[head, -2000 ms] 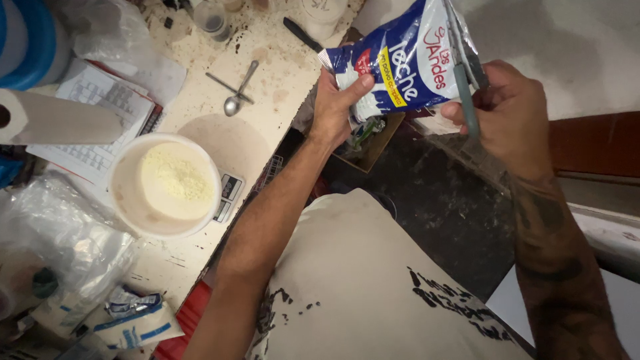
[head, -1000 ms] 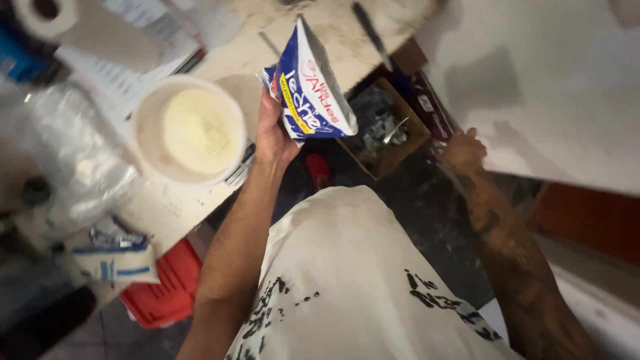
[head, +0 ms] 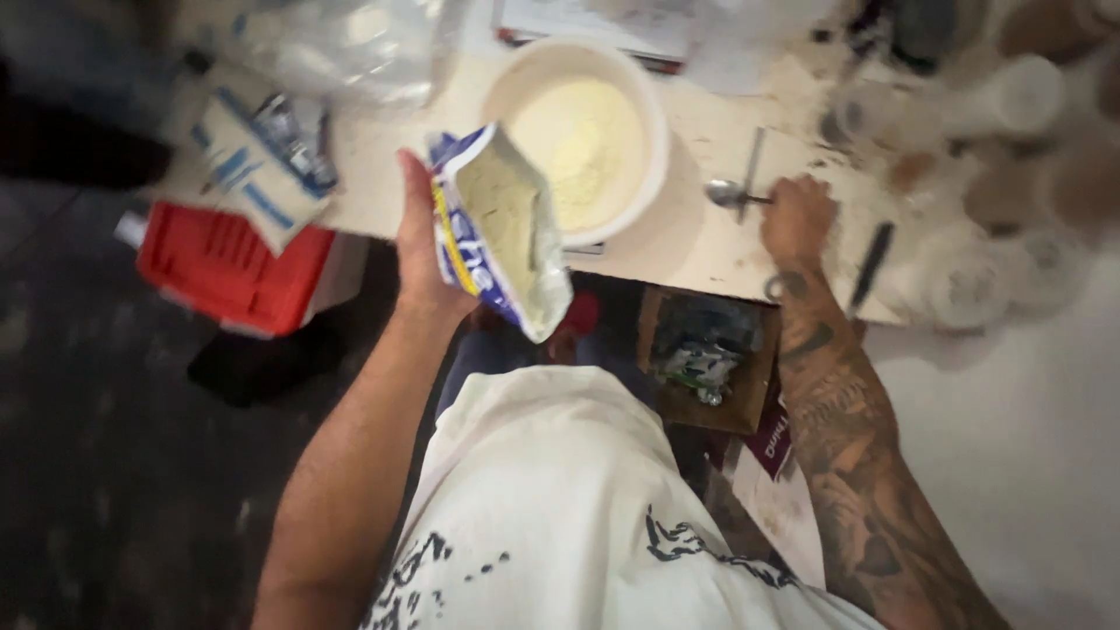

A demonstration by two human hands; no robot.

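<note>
My left hand (head: 430, 254) holds an open bag of milk powder (head: 503, 227), its mouth facing up and pale powder visible inside. Just beyond the bag, a white plastic tub (head: 652, 140) with a mound of pale yellow powder (head: 582, 144) stands on the worktable. My right hand (head: 798, 214) is over the table to the right, its fingers at the handle of a metal spoon (head: 726, 193); whether they grip it is not clear. The spoon crosses a thin metal utensil (head: 752, 171). A scale (head: 588, 248) shows partly under the tub's near edge.
Clear plastic bags (head: 367, 48) and a white and blue packet (head: 254, 175) lie at the left, above a red-lidded bin (head: 232, 267). Jars (head: 1028, 96) crowd the right. A dark-handled tool (head: 872, 267) lies near the edge. Below stands a cardboard box (head: 709, 367) holding wrappers.
The scissors in my right hand two seconds ago are no longer in it. That hand has moved to the spoon on the table. The bag's mouth now shows open. The view has swung strongly.
</note>
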